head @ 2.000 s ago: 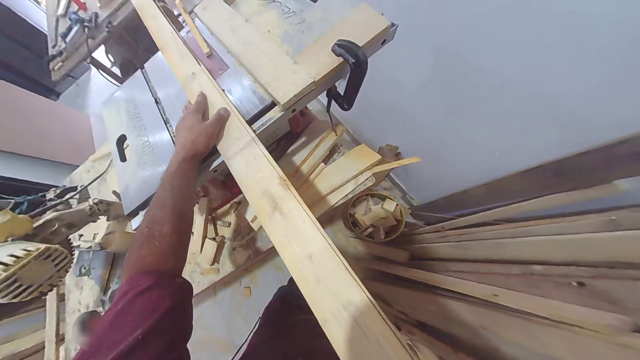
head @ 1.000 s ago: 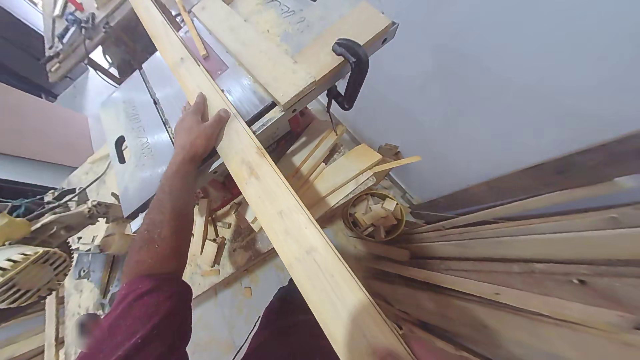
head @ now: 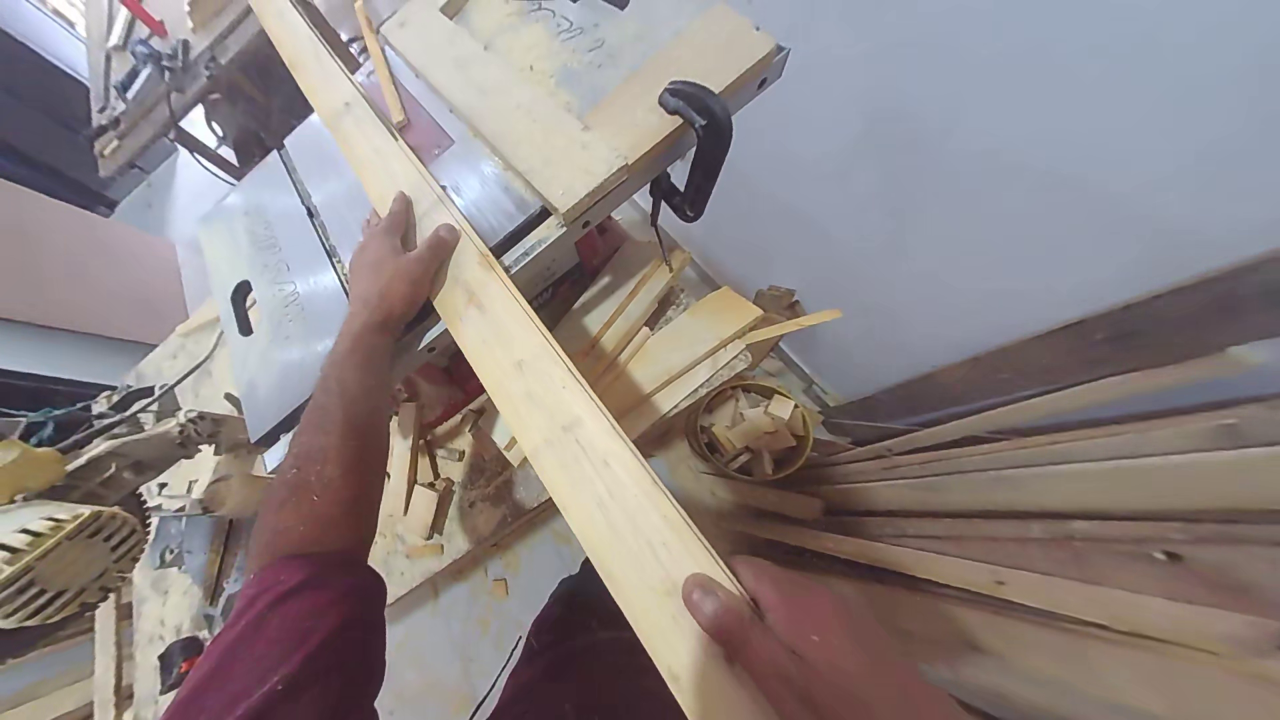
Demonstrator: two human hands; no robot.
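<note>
A long, pale wooden board (head: 540, 400) runs slantwise from the upper left to the bottom edge, its far part over a metal-topped table saw (head: 480, 190). My left hand (head: 395, 265) lies on the board's left edge near the saw table, thumb on its top face, some fingers hidden. Nearer me, my right hand (head: 790, 635) grips the board's right edge with the thumb on top and the other fingers out of sight. A thin wood strip (head: 380, 70) rests on the saw table just right of the board. The blade cannot be seen.
A black C-clamp (head: 705, 150) holds a wooden piece (head: 690, 80) at the table's corner. Below lie offcuts (head: 690, 350) and a round container (head: 695, 440) of small blocks. Long planks (head: 1050, 480) are stacked at right, by the wall. A slatted yellowish machine housing (head: 70, 565) is at left.
My right hand, at the bottom edge before, has come further up into view on the board. My left hand has stayed at about the same place.
</note>
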